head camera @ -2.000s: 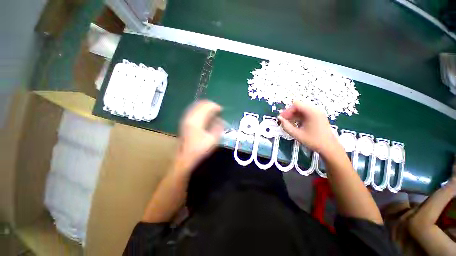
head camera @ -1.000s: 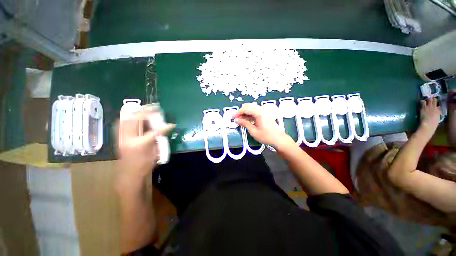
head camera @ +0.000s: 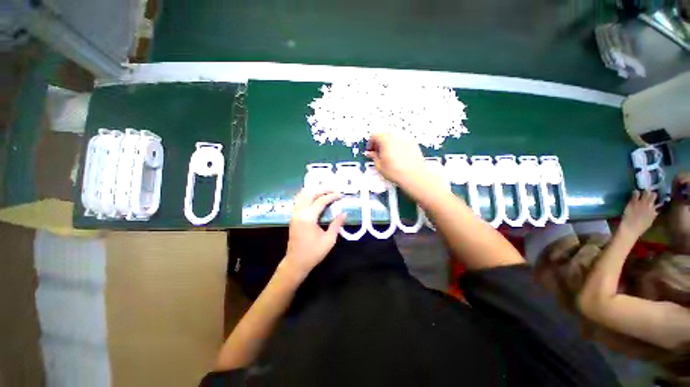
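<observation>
White looped plastic frames (head camera: 553,193) lie side by side in a row along the front of the green table, some covered by my arm and hands. My left hand (head camera: 312,227) is on the leftmost frame of the row, fingers spread over it. My right hand (head camera: 393,157) is above the row, its fingertips at the near edge of the pile of small white pieces (head camera: 390,109); whether a piece is between them is too small to tell. A single frame (head camera: 205,184) lies apart at the left, beside a stack of frames (head camera: 121,174).
An open cardboard carton (head camera: 163,302) stands below the table's left end. A pale rail (head camera: 280,73) runs along the far side. At the right are another person's arm (head camera: 605,257), a white frame group (head camera: 648,170) and a pale cylinder (head camera: 662,98).
My left hand has moved right from the table's left part, where a single frame now lies, to the row's left end. My right hand has moved from the row up to the pile's edge.
</observation>
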